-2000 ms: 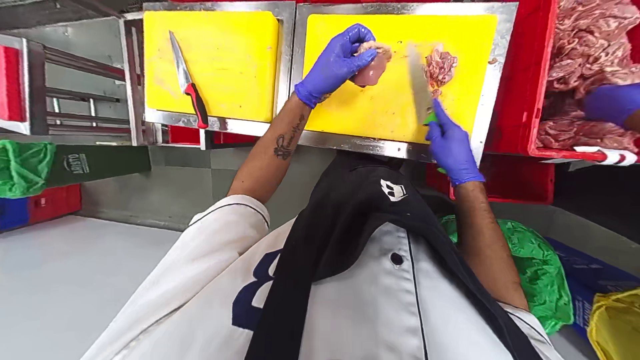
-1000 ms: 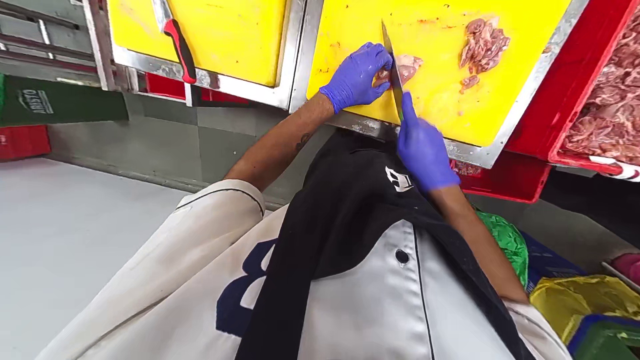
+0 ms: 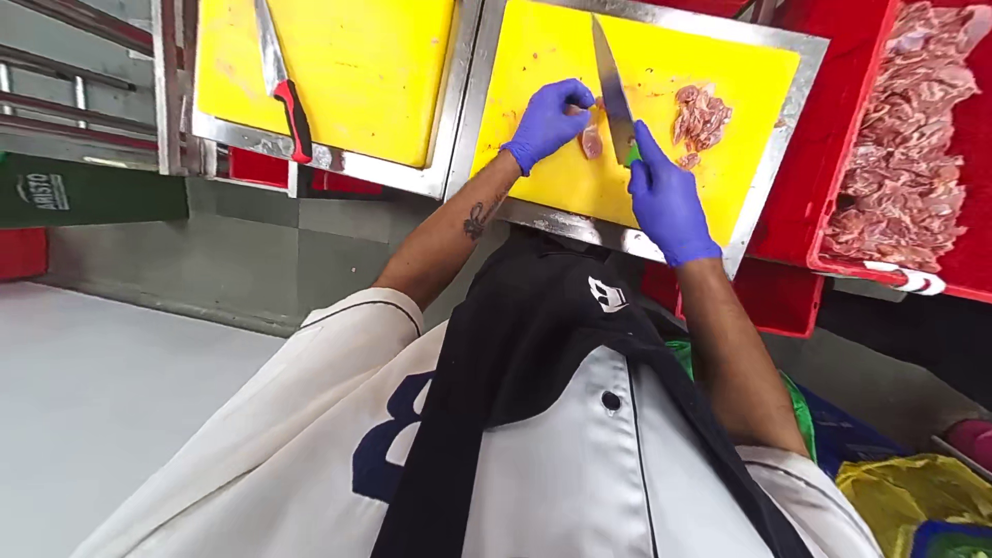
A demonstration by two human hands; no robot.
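Observation:
My right hand (image 3: 671, 198), in a purple glove, grips the green handle of a long knife (image 3: 612, 87), whose blade points away over the yellow cutting board (image 3: 744, 70). Just left of the blade, a strip of raw meat (image 3: 591, 142) lies on the board. My gloved left hand (image 3: 549, 122) is at that strip with fingers curled, pinching a small bit of meat at its upper end. To the right of the knife is a pile of cut raw meat pieces (image 3: 700, 118), with a small piece (image 3: 688, 160) below it.
A second yellow board (image 3: 364, 77) in a metal frame adjoins on the left, with a red-and-black-handled knife (image 3: 293, 120) lying on it. At right stands a red crate (image 3: 841, 178) holding much raw meat (image 3: 907, 147). A metal rack (image 3: 167, 85) is at far left.
The knife blade was against the meat a second ago and now stands right of it. Two seconds ago my left hand held a larger piece up over the board. The co-worker's gloved hand has left view.

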